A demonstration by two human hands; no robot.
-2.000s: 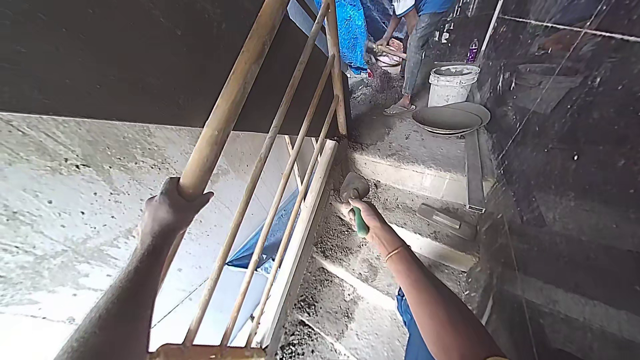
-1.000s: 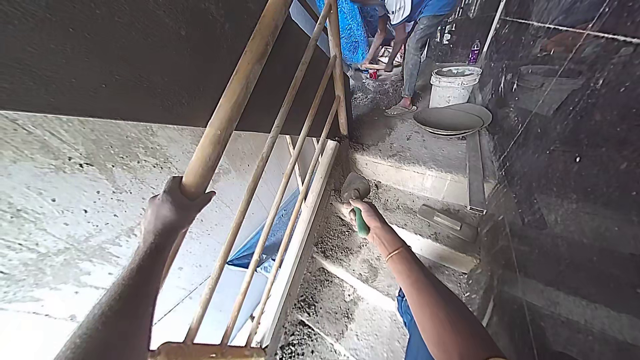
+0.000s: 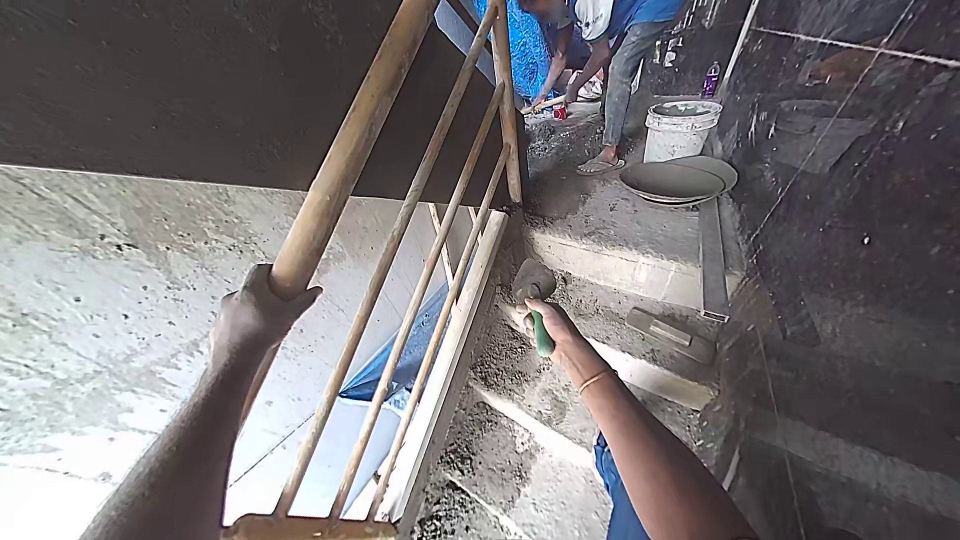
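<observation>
My left hand (image 3: pixel 262 307) is wrapped around the thick top rail of a tan stair railing (image 3: pixel 349 135). My right hand (image 3: pixel 551 326) grips the green handle of a trowel (image 3: pixel 534 281), whose blade rests at a stair step strewn with loose mortar, beside the railing's base. On the same step, right of the trowel, lies a plasterer's float (image 3: pixel 670 334). A long metal straightedge (image 3: pixel 712 259) leans across the step above, its upper end close to a shallow round pan (image 3: pixel 675 181) holding grey material.
A white bucket (image 3: pixel 681 131) stands behind the pan. A co-worker (image 3: pixel 630 52) bends over on the landing, hands on a wooden-looking tool near a red can (image 3: pixel 559 112). A purple bottle (image 3: pixel 710 80) is by the dark wall (image 3: pixel 847 225). Blue sheeting (image 3: pixel 409 352) shows below the railing.
The co-worker's hands and the tool in them have shifted about on the landing. My own hands and the trowel have stayed in about the same places.
</observation>
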